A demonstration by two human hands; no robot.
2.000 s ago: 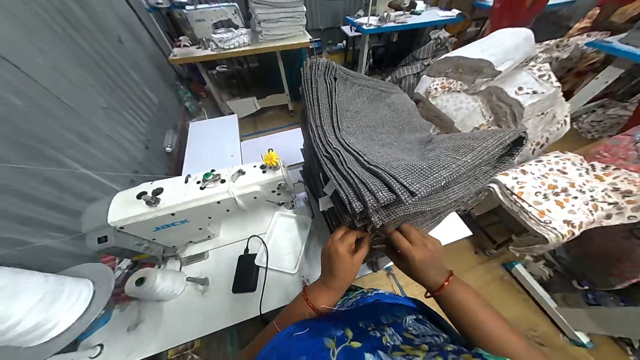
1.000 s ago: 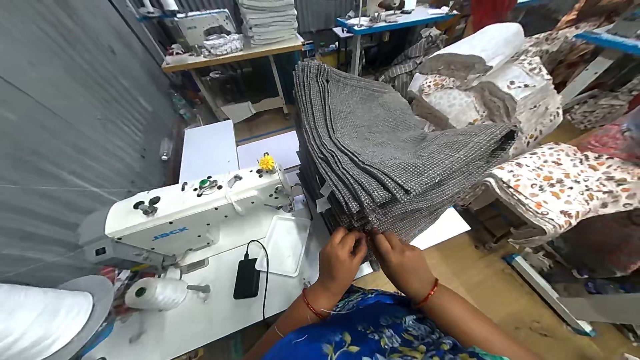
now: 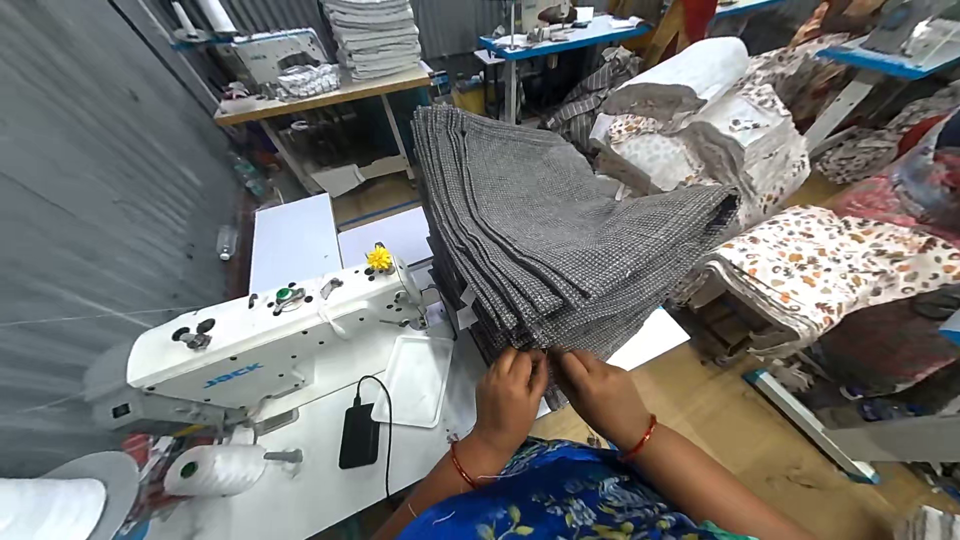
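A thick stack of dark grey woven cloth pieces (image 3: 540, 217) lies on the sewing table and hangs over its front edge. My left hand (image 3: 512, 397) pinches the stack's near corner between thumb and fingers. Close beside it on the right, my right hand (image 3: 600, 394) grips the same corner, and the fingertips of both hands nearly meet. What exactly lies between the fingertips is too small to tell. Left of the cloth stands a white Jack sewing machine (image 3: 277, 337) with a yellow flower (image 3: 379, 259) on top; its needle area is partly hidden.
A white plastic tray (image 3: 412, 381) and a black phone-like device (image 3: 359, 436) with a cable lie left of my hands. A white thread cone (image 3: 215, 471) is at the lower left. Printed cloth (image 3: 840, 262) is piled at right. A wooden-edged table (image 3: 322, 97) holds folded cloth behind.
My right hand has come nearer to my left hand at the corner of the cloth since the earliest frame. The stack has stayed in much the same place.
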